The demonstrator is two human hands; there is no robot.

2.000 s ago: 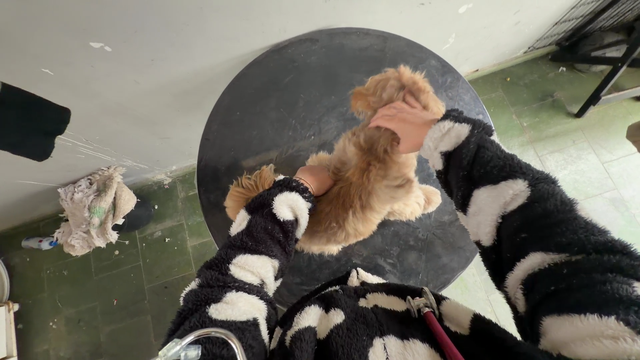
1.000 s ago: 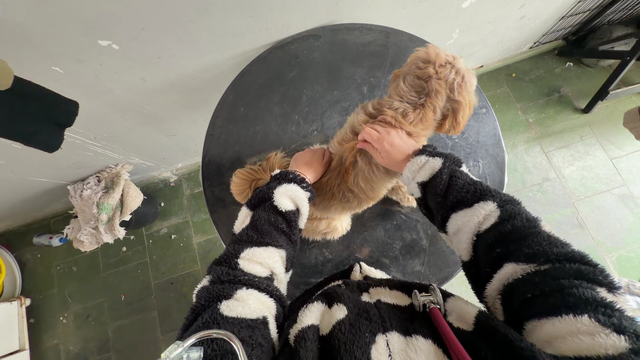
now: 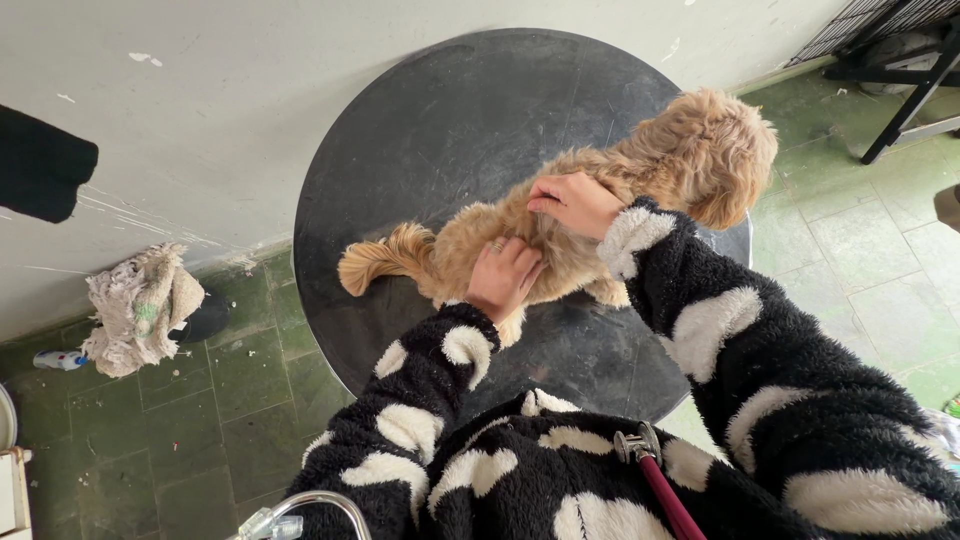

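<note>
A curly-coated tan dog (image 3: pixel 570 157) stands on a round black tabletop (image 3: pixel 420 120), its head to the right and its tail to the left. My left hand (image 3: pixel 504 277) lies on the dog's side near the hindquarters, with a ring on one finger and the fingertips in the fur. Farther forward, my right hand (image 3: pixel 577 202) rests on its back behind the shoulders, fingers bent into the coat. Whether either hand pinches fur cannot be told. A stethoscope (image 3: pixel 641 444) with a dark red tube hangs over my black and white fleece clothing.
A ragged cloth (image 3: pixel 142 309) sits over a dark object on the green tiled floor, beside a small bottle (image 3: pixel 60 361). The pale wall (image 3: pixel 225 75) runs behind the table. A black metal frame (image 3: pixel 911 101) stands at upper right, and a curved metal tube (image 3: pixel 330 496) shows at bottom.
My right hand has left the dog's head for its back. My left hand has moved from the rear of its back onto its side. The dog's head has turned and shifted right.
</note>
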